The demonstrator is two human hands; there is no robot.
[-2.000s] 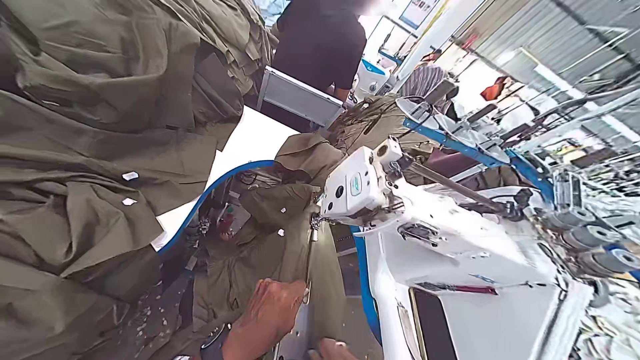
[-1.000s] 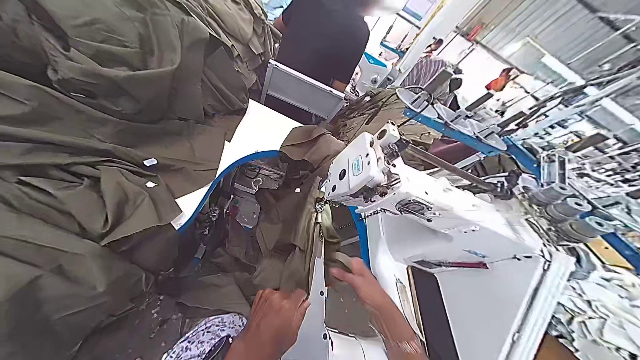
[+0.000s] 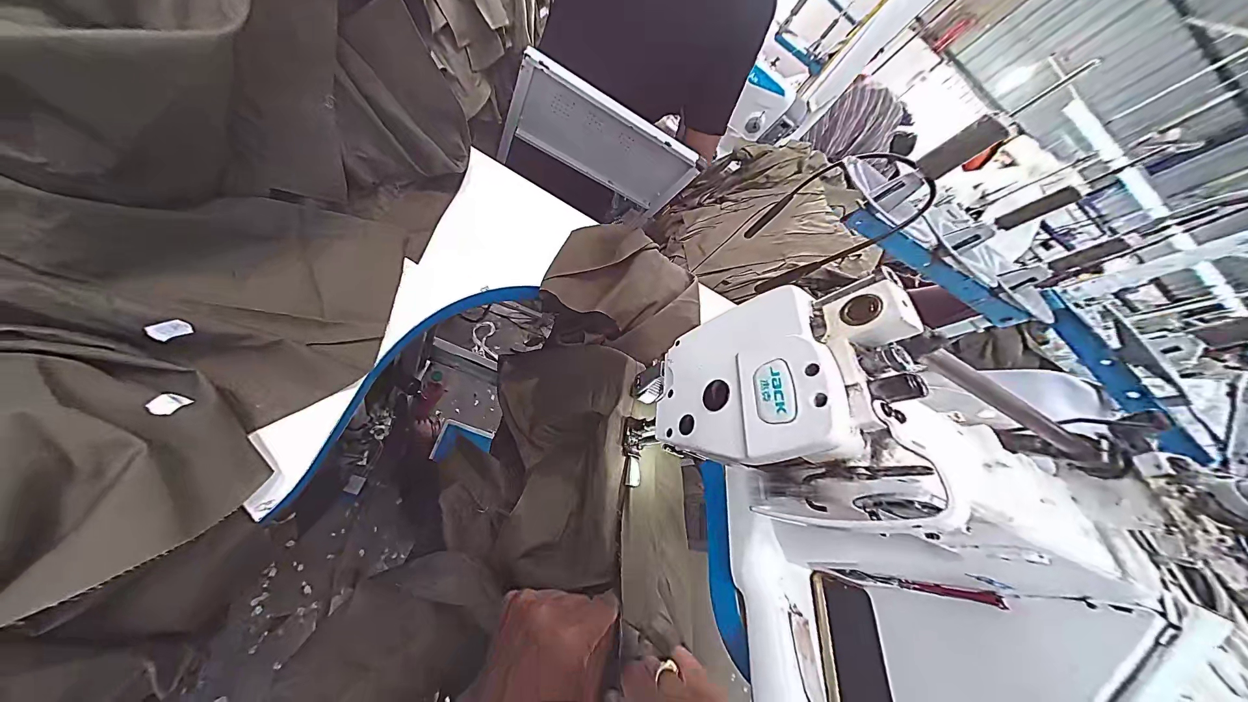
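A white Jack sewing machine point(image 3: 751, 390) stands right of centre, its lit needle and presser foot area point(image 3: 634, 458) over olive-brown fabric point(image 3: 655, 546). The fabric runs from beneath the foot down to both hands at the bottom edge. My left hand point(image 3: 554, 643) lies on the cloth left of the long seam line, its fingers partly cut off by the frame. My right hand point(image 3: 673, 675), with a ring, pinches the fabric just right of it. More of the cloth point(image 3: 565, 458) hangs bunched left of the needle.
Heaped olive fabric point(image 3: 146, 263) with small white tags fills the left. A white tabletop with blue edging point(image 3: 487, 229) curves beside the machine. A co-worker in dark clothing point(image 3: 653, 49) is behind a grey metal panel point(image 3: 604, 127). Blue thread-stand bars point(image 3: 936, 268) are at right.
My right hand, on the machine bed's right side one second ago, is now lower, beside my left hand on the fabric. My left hand is also lower in view. The view has moved nearer the machine.
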